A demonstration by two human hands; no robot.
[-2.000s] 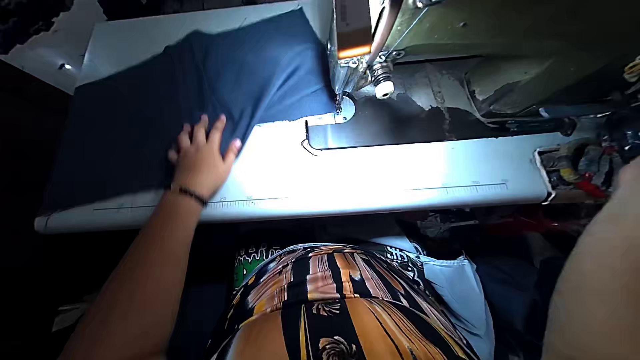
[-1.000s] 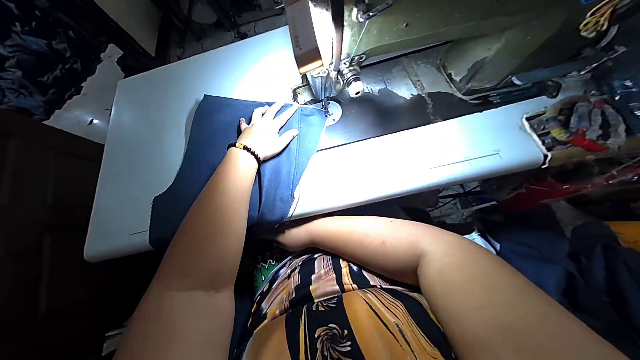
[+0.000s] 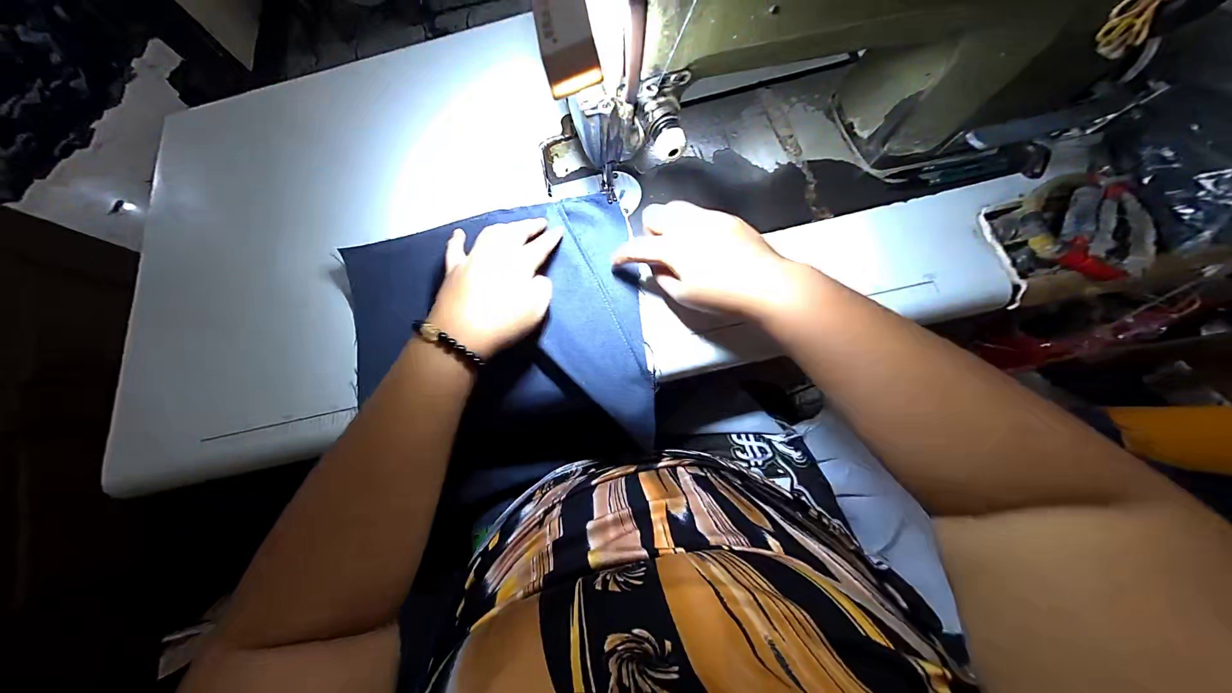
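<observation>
A dark navy fabric piece point(image 3: 597, 318) lies on the white sewing table point(image 3: 260, 250), its top corner at the presser foot point(image 3: 609, 183) of an industrial sewing machine point(image 3: 770, 38). A stitched seam runs down near its right edge, and its lower part hangs over the table's front edge. My left hand point(image 3: 500, 284) lies spread on the cloth, left of the seam, with a dark beaded bracelet at the wrist. Beside the right edge of the cloth, just below the needle area, is my right hand point(image 3: 707, 258), fingers bent; whether it pinches the edge or thread cannot be seen clearly.
A lit lamp point(image 3: 568, 48) hangs left of the needle. An open compartment at the table's right end holds bobbins or similar small items point(image 3: 1097, 231). Grey cloth point(image 3: 885, 500) lies over my lap at the right. Yellow cord point(image 3: 1126, 27) is at the upper right.
My right hand has come up from the table's front edge to beside the needle area. The fabric has turned and shifted under my left hand since the oldest frame.
</observation>
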